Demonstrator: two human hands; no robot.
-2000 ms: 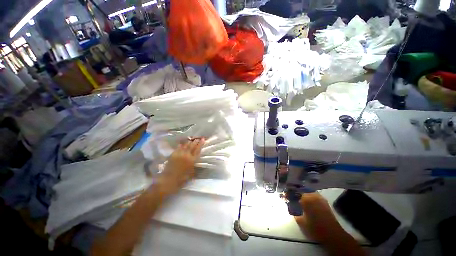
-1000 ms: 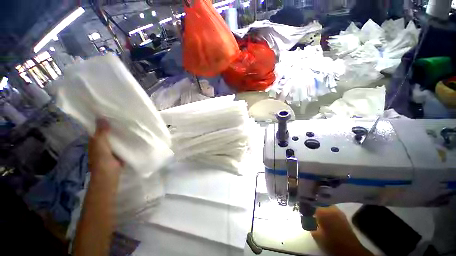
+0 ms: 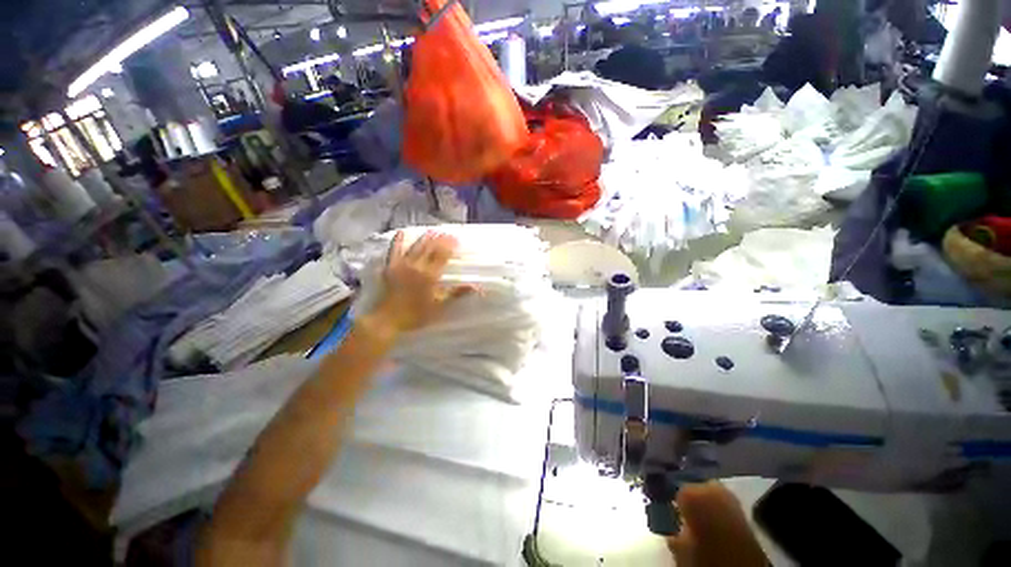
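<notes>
A stack of white fabric pieces (image 3: 488, 321) stands left of the white sewing machine head (image 3: 732, 360). My left hand (image 3: 416, 282) lies on top of the stack with its fingers spread. Flatter white pieces (image 3: 211, 426) lie at the left, partly behind my left forearm. My right hand (image 3: 710, 526) is beside the presser foot area under the machine head, cut off by the bottom edge. Its fingertips are partly hidden by the machine parts, and I cannot tell whether it holds anything.
A black phone (image 3: 826, 526) lies right of my right hand. An orange bag (image 3: 460, 100) hangs behind the stack, with a red bag (image 3: 554, 166) beside it. Loose white pieces (image 3: 665, 188) are heaped behind the machine. Blue-grey cloth (image 3: 78, 388) is at the far left.
A second ago my left hand held a white piece raised at the left. It has moved right onto the stack and no longer holds the piece up. My right hand stays by the needle area.
</notes>
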